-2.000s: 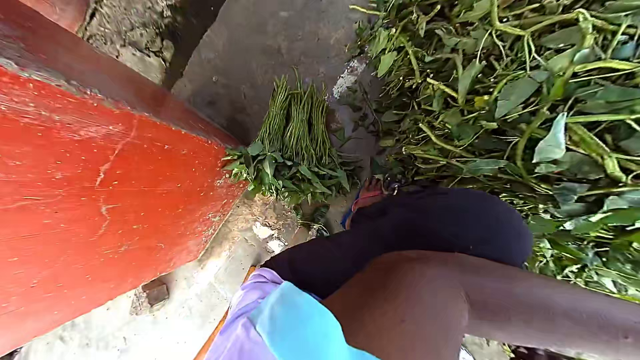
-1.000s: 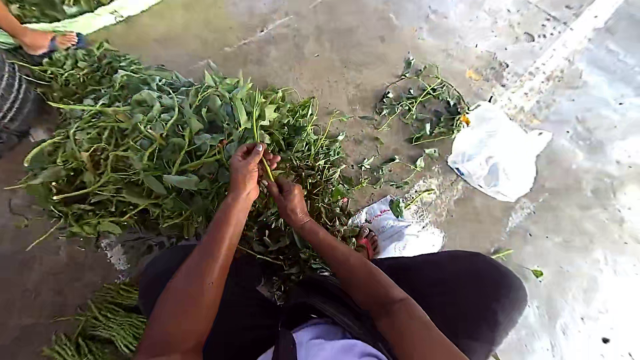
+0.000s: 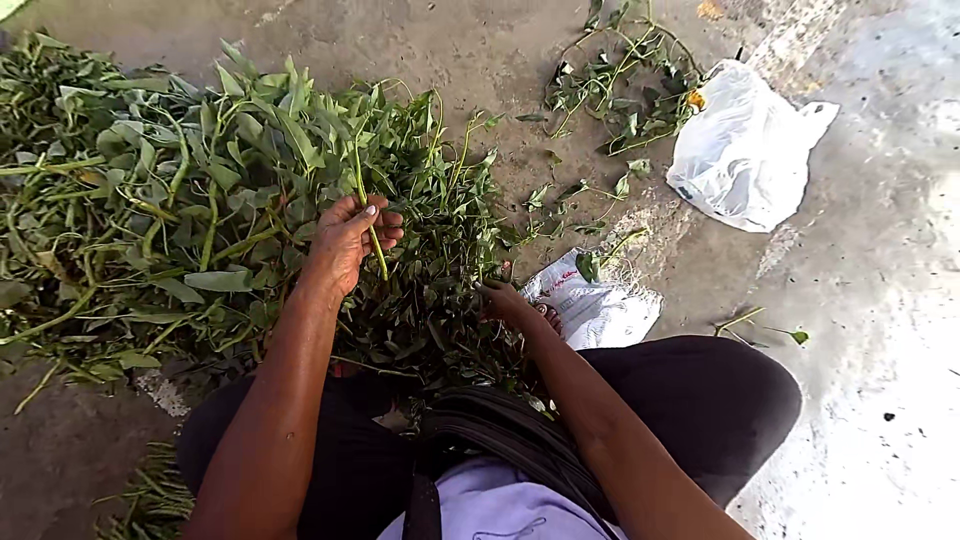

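Observation:
My left hand (image 3: 354, 238) grips a green leafy stem (image 3: 360, 180) between thumb and fingers, its cut end pointing down toward me. Under and around it lies a large heap of leafy green vines (image 3: 217, 172), thick stems showing on the left side. My right hand (image 3: 502, 301) is low at the right edge of the heap, over darker, smaller leaves (image 3: 435, 322). Leaves partly cover its fingertips, so whether they hold anything is unclear.
A white plastic bag (image 3: 742, 150) lies on the concrete floor at the upper right, beside loose vines (image 3: 622, 75). A white woven sack (image 3: 600, 300) lies near my foot (image 3: 550, 316). Bundled green stems (image 3: 154, 495) are at the lower left. My bent knees frame the near side.
My hands were together on a stem one second ago; now they are apart, the right one lower and to the right. The view has swung far from the red wall seen two seconds ago.

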